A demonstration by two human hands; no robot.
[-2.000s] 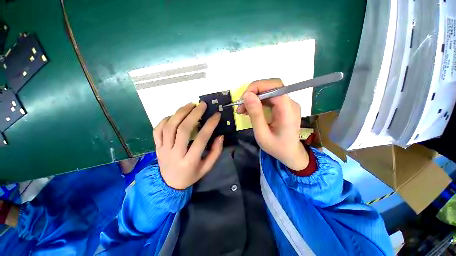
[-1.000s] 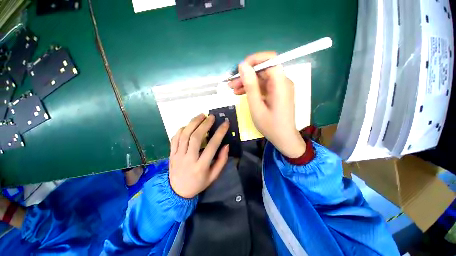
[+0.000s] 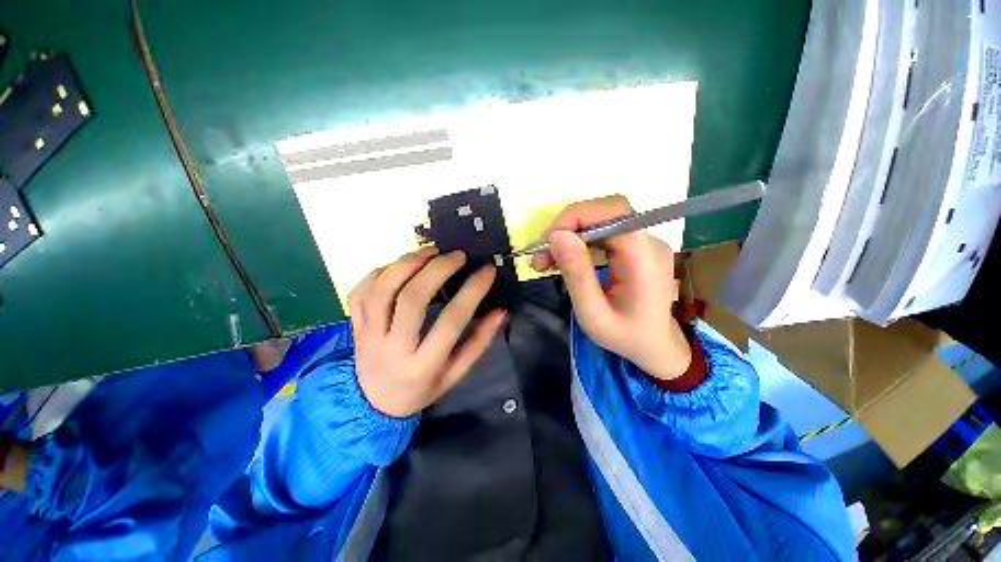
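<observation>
A small black board with several pale squares lies on the white backing sheet at the near edge of the bench. My left hand rests with its fingertips on the board's lower left part, pressing it and hiding that part. My right hand holds slim grey tweezers like a pen. Their tip is at the board's right edge, near a pale square. Whether the tip holds a piece is too small to tell. Two grey strips lie at the sheet's upper left. A yellow area shows beside the board.
Other black boards lie at the far left of the green bench. A dark cord crosses the bench. A tall curved white stack stands at right, above an open cardboard box. A blue-clothed person is at lower left.
The tweezers have moved from the grey strips down to the board's right edge. My left hand stays on the board. The camera view has shifted.
</observation>
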